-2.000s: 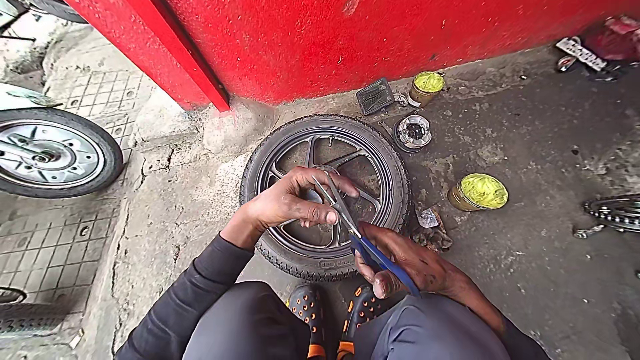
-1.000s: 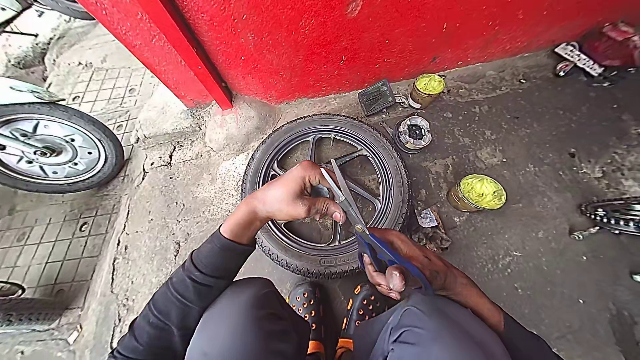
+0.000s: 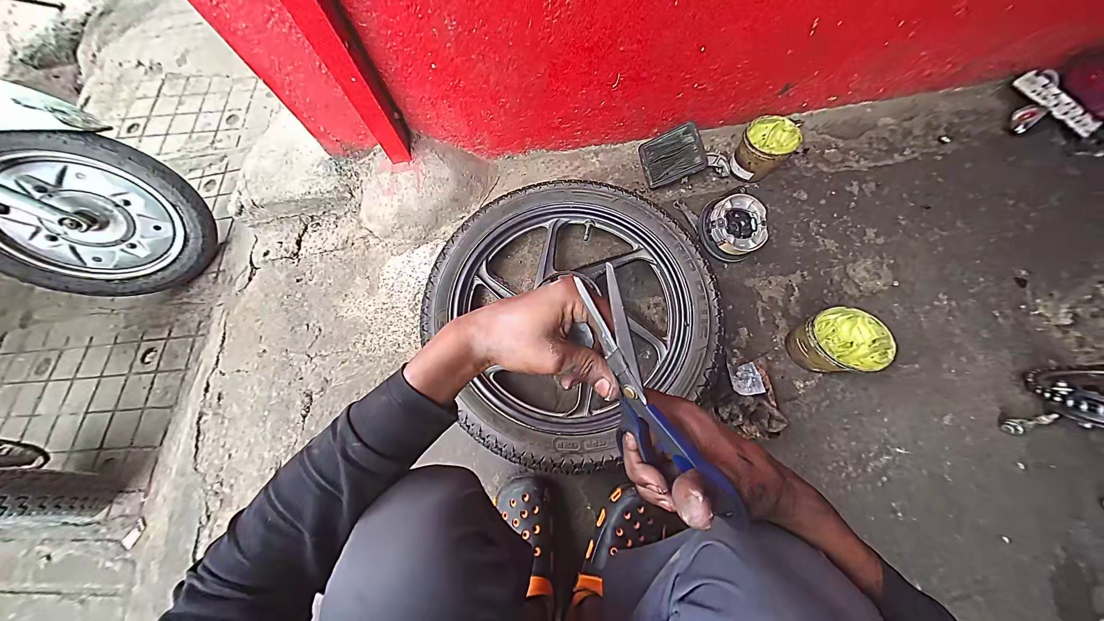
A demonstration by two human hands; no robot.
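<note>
Blue-handled scissors (image 3: 632, 390) are gripped in my right hand (image 3: 690, 466), their blades parted and pointing up and slightly left. My left hand (image 3: 539, 332) is bent beside the blades, thumb near the pivot and fingers partly curled; whether it pinches something small behind the blades cannot be told. Below both hands a motorcycle wheel (image 3: 552, 237) with black spokes and a tyre lies flat on the ground, in front of my shoes.
Two tins of yellow-green grease (image 3: 854, 338) (image 3: 772, 135), a black tray (image 3: 673, 155) and a round metal part (image 3: 735, 226) lie right of the wheel. A crumpled rag (image 3: 755, 414) touches its right side. A red wall (image 3: 647, 69) stands behind; another wheel (image 3: 95, 216) is at left.
The scissors' blades are parted now, while two seconds ago they were closer together. My left hand has shifted a little beside them.
</note>
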